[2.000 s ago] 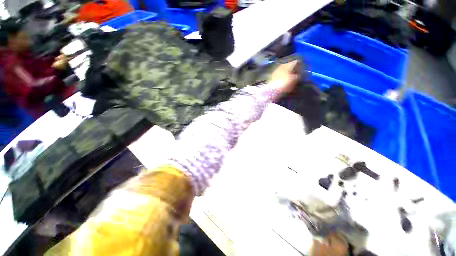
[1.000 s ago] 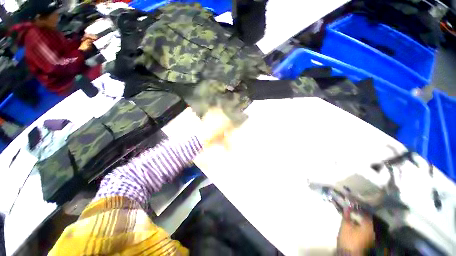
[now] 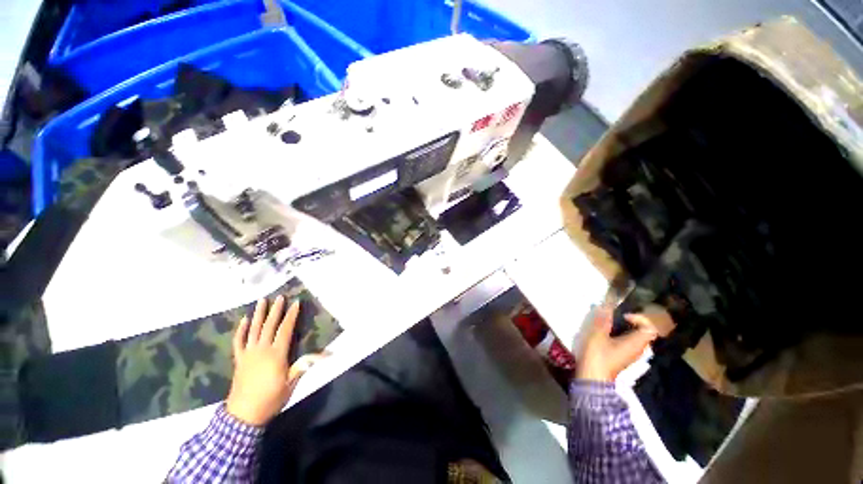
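My left hand (image 3: pixel 263 364) lies flat, fingers apart, on the right end of the chain of joined pieces (image 3: pixel 175 369), which alternates camouflage and black and runs left. The presser foot and needle (image 3: pixel 274 248) are just above my fingertips, at the left end of the white sewing machine (image 3: pixel 312 142). My right hand (image 3: pixel 610 348) is at the rim of an open brown box or bag (image 3: pixel 591 213) holding dark cut pieces (image 3: pixel 710 255). Its thumb and fingers are around the edge area; whether it grips a piece is unclear.
Camouflage pieces (image 3: pixel 393 227) lie under the machine arm. Blue plastic bins (image 3: pixel 189 64) with dark pieces stand behind the machine. Black cloth (image 3: pixel 388 416) covers my lap. More dark pieces (image 3: pixel 686 406) lie below the brown container. A red item (image 3: pixel 541 336) shows below the table edge.
The view has swung right to the machine and brown container. My left hand has moved from the camouflage heap area to the strip by the needle. My right hand is now at the container.
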